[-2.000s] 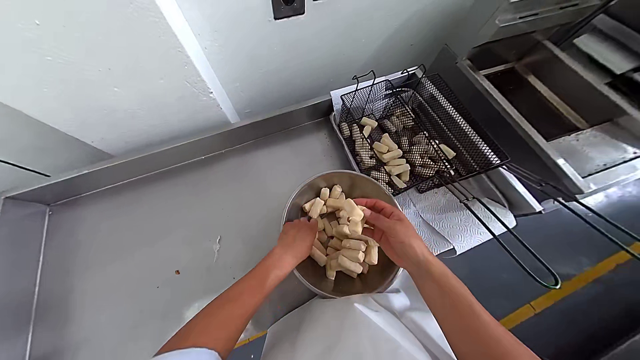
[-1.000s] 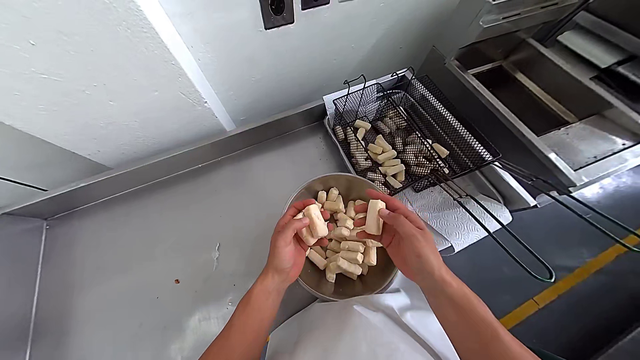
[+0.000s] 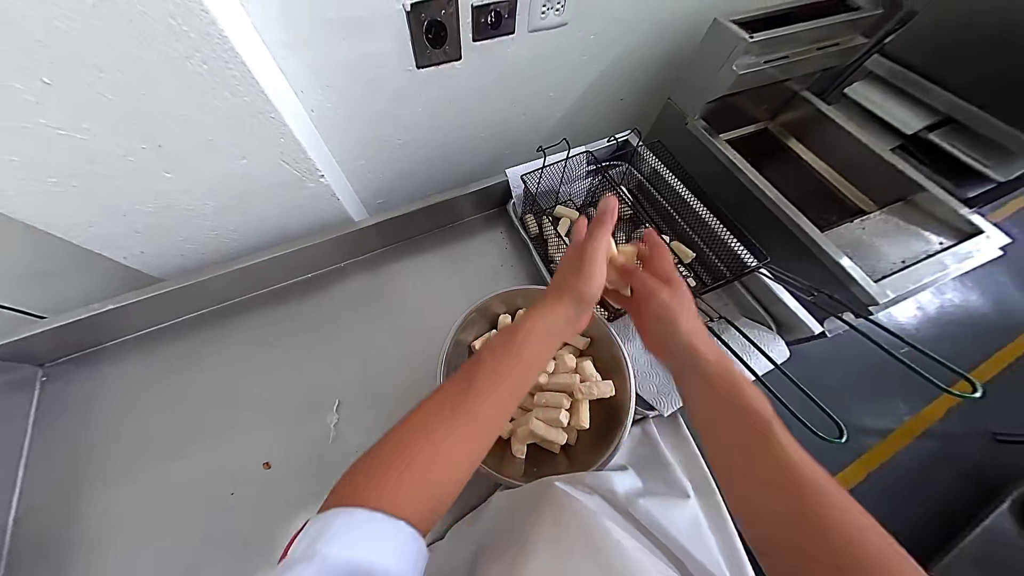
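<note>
My left hand (image 3: 586, 268) and my right hand (image 3: 658, 292) are cupped close together above the near end of a black wire fryer basket (image 3: 560, 188). Pale stick-shaped food pieces (image 3: 624, 260) show between them, slightly blurred; how many is hidden. More pale pieces (image 3: 566, 213) lie in the basket. Below my forearms stands a round metal bowl (image 3: 618, 432) holding several pale food sticks (image 3: 552, 400); my left forearm crosses over it and covers part of its contents.
A second wire basket (image 3: 696, 204) adjoins the first on the right. Long basket handles (image 3: 788, 392) reach over the near edge. Paper towels (image 3: 652, 372) lie beneath. A metal fryer (image 3: 864, 208) stands at the right. The steel counter (image 3: 240, 384) meets a wall with outlets (image 3: 434, 32).
Both hands, with pale pieces in them, have moved from over the bowl up and right to over the wire basket, and have come together.
</note>
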